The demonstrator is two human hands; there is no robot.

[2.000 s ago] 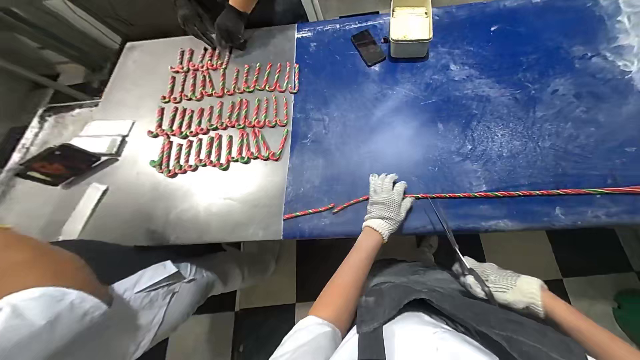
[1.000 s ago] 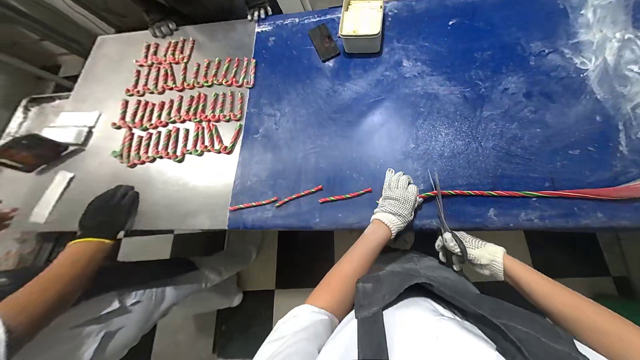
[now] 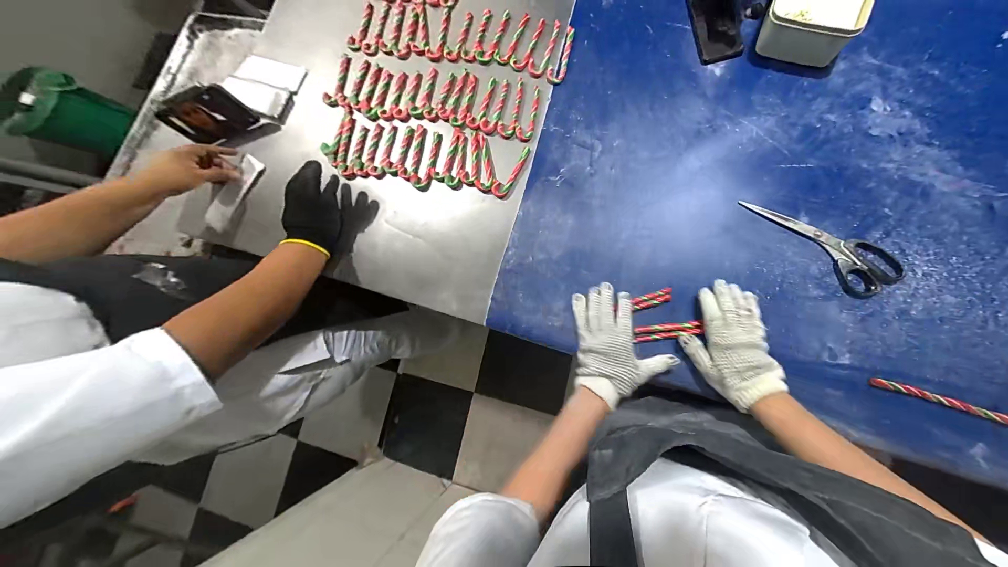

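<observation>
My left hand (image 3: 610,339), in a white knit glove, lies flat on the left ends of several short red-and-green striped candy sticks (image 3: 668,327) near the blue table's front edge. At their right ends rests my right hand (image 3: 732,339), gloved alike, palm down with fingers spread; its thumb touches the lower sticks. A pair of black-handled scissors (image 3: 823,240) lies with blades parted on the blue surface, above and right of my right hand. Farther right is the end of a longer striped candy rope (image 3: 937,398), which runs out of view.
Rows of striped candy canes (image 3: 425,94) cover part of the metal table (image 3: 441,244) at left. A co-worker's black-gloved hand (image 3: 313,206) rests there; their bare hand (image 3: 193,169) touches a white block. A dark phone (image 3: 715,31) and a square tin (image 3: 811,35) stand at the back.
The scissors, in my right hand before, now lie on the table. My right hand has come beside my left, at the cut sticks, which lie closer together. The view has swung left.
</observation>
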